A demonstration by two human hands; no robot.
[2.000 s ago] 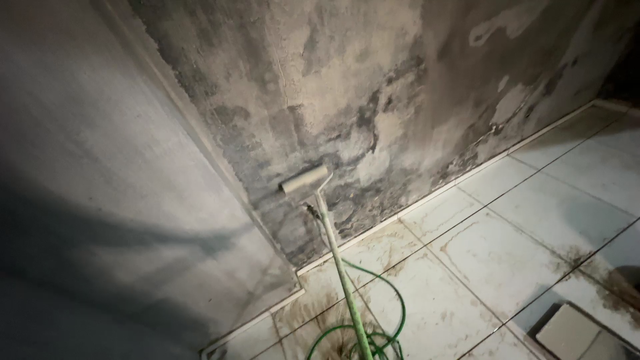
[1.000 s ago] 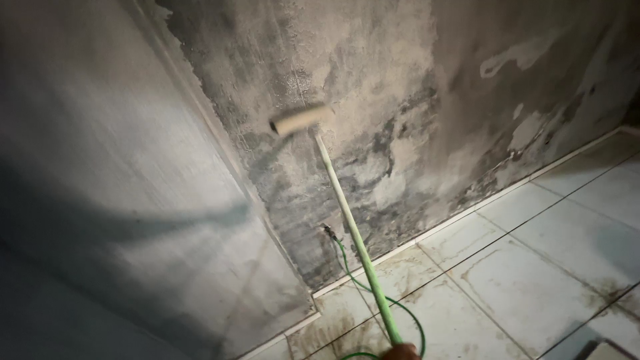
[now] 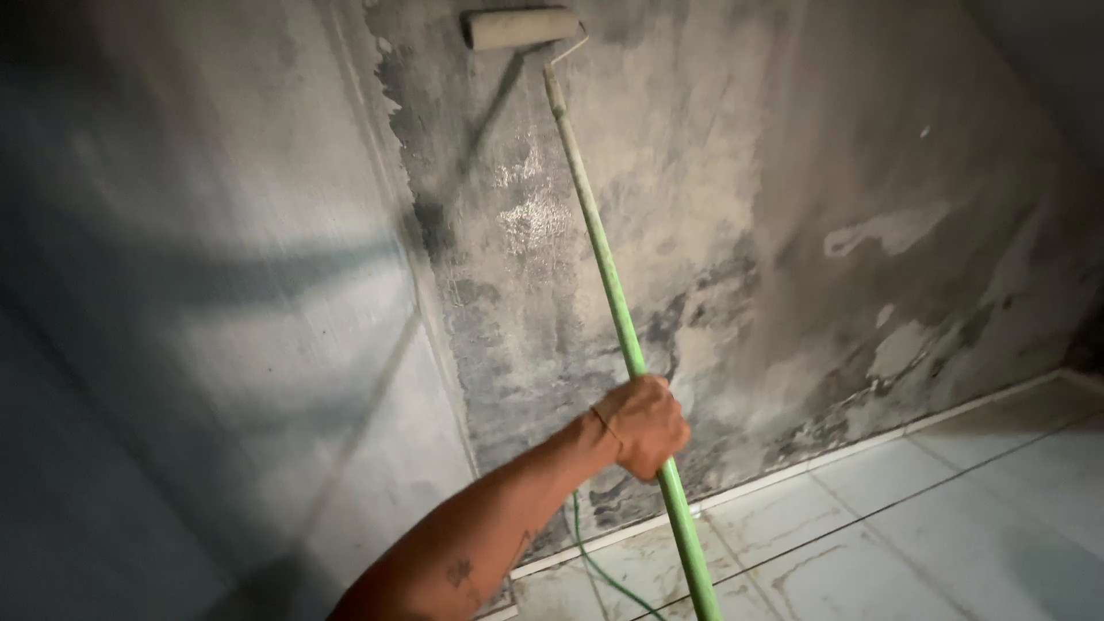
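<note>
My left hand (image 3: pixel 647 427) grips the green pole (image 3: pixel 617 297) of a paint roller, with a thin band round the wrist. The pole rises from the bottom edge, leaning left, to a wire frame. On that frame the pale roller sleeve (image 3: pixel 522 28) lies nearly level near the top of the stained wall (image 3: pixel 690 172). Wet, shiny patches (image 3: pixel 533 216) show on the wall below the sleeve. My right hand is out of view, and the lower end of the pole is cut off by the frame.
A smooth grey wall face (image 3: pixel 285 345) stands at the left, its edge running beside the patchy wall. A white skirting strip (image 3: pixel 776 479) borders the soiled white floor tiles (image 3: pixel 862 561). A green cord or hose (image 3: pixel 595 561) trails across the floor at the wall's foot.
The roller has moved up the wall from low near the skirting. My left hand and forearm now show on the pole; one second ago only part of a hand showed at the bottom edge.
</note>
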